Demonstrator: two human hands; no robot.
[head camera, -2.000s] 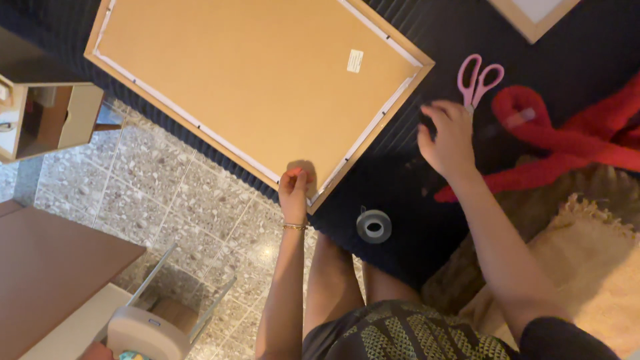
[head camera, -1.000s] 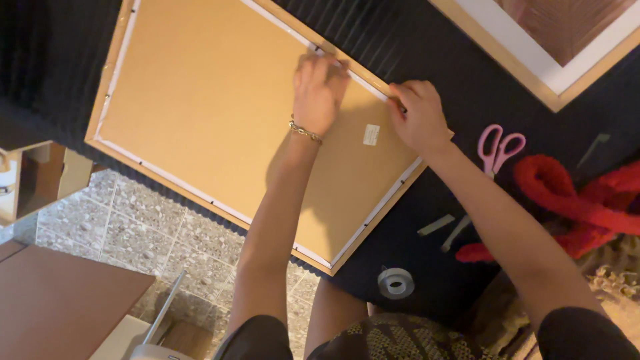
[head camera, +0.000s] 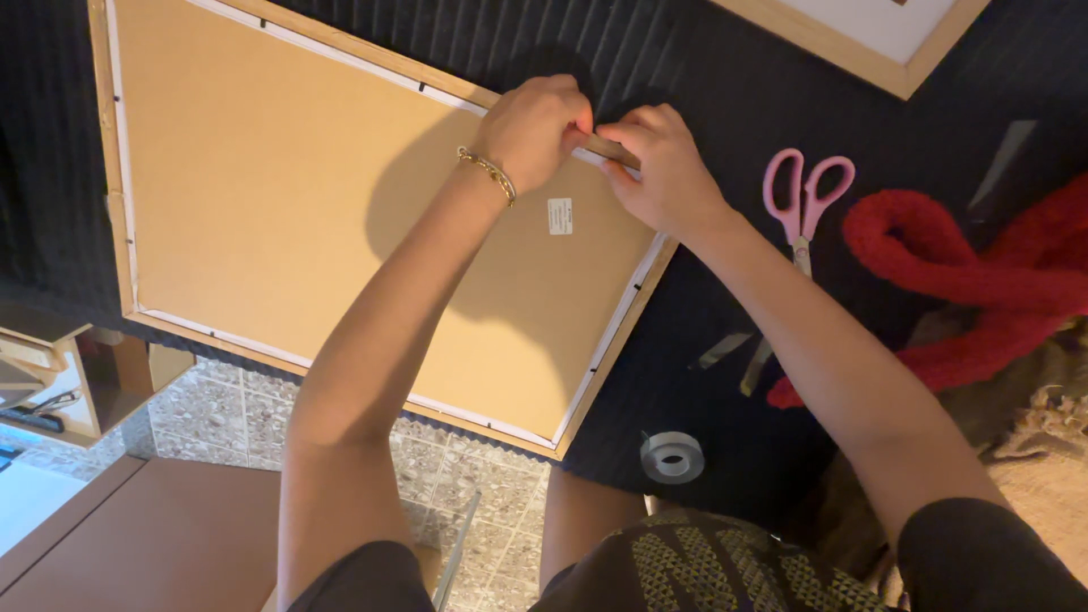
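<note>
A wooden picture frame (head camera: 595, 361) lies face down on a dark ribbed cover, its brown backing board (head camera: 280, 195) showing with a small white label (head camera: 560, 217). My left hand (head camera: 537, 127), with a chain bracelet at the wrist, is at the frame's far edge near the right corner, fingertips bent down and partly hidden. Just right of it, my right hand (head camera: 659, 166) has thumb and fingers on either side of the frame's wooden edge. Pink-handled scissors (head camera: 801, 208) lie to the right. A roll of clear tape (head camera: 672, 457) rests below the frame's right corner.
Short strips of clear tape (head camera: 724, 349) lie near the scissors. A red fuzzy fabric piece (head camera: 943, 255) is at the right, beside a fringed tan blanket (head camera: 1045, 459). Another wooden frame (head camera: 858, 64) lies at the top right. A brown tabletop (head camera: 161, 527) and a small cabinet (head camera: 93, 382) stand lower left.
My right hand has gone from beside the scissors to the frame's edge. My left hand has moved from the frame's near edge to its far edge, then along it toward my right hand.
</note>
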